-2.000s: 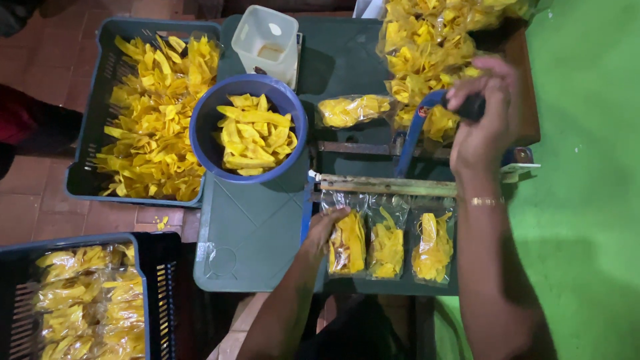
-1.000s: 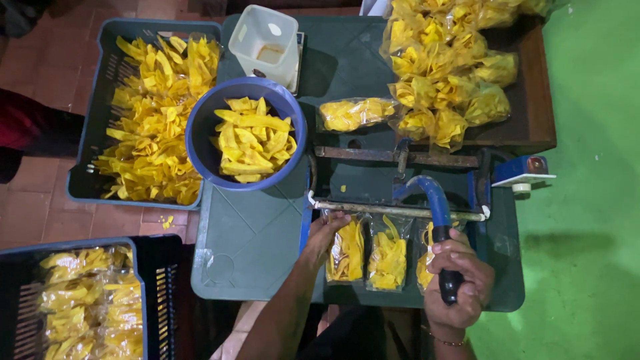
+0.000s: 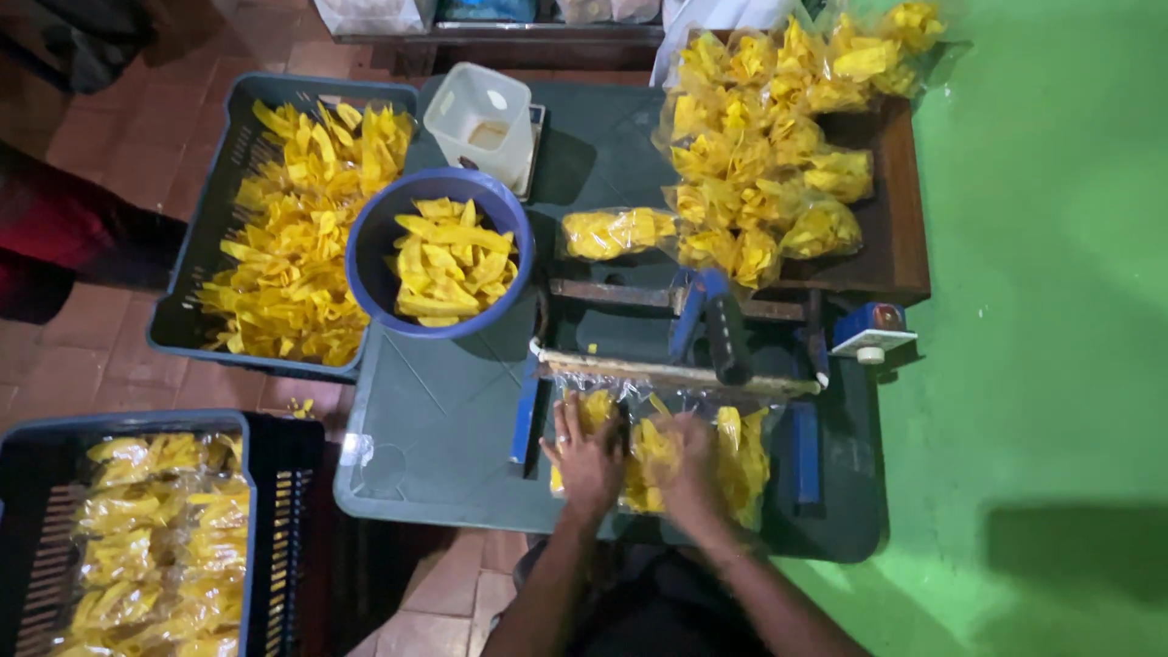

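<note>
Three clear plastic bags of yellow plantain chips [image 3: 741,456] lie side by side along the near edge of the green table. My left hand [image 3: 587,456], a ring on one finger, rests spread on the leftmost bag. Over the middle bag is my right hand [image 3: 686,461], blurred; whether its fingers grip the plastic cannot be told. The bags' top ends meet the pale bar [image 3: 675,372] of a bag sealer with a blue frame. Its black-gripped lever [image 3: 725,338] stands up behind the bar, with neither hand on it.
A blue bowl of chips [image 3: 360,265] and a clear plastic container [image 3: 474,119] on a scale stand at the left. One filled bag [image 3: 616,234] lies behind the sealer. Many more fill a wooden tray [image 3: 899,201]. Crates [image 3: 246,365] [image 3: 123,422] flank the table; a person's leg [image 3: 82,228] is beyond.
My right hand has let go of the sealer's lever and moved to the middle bag. The lever, pulled toward me one second ago, now stands back. My left hand lies further over the left bag.
</note>
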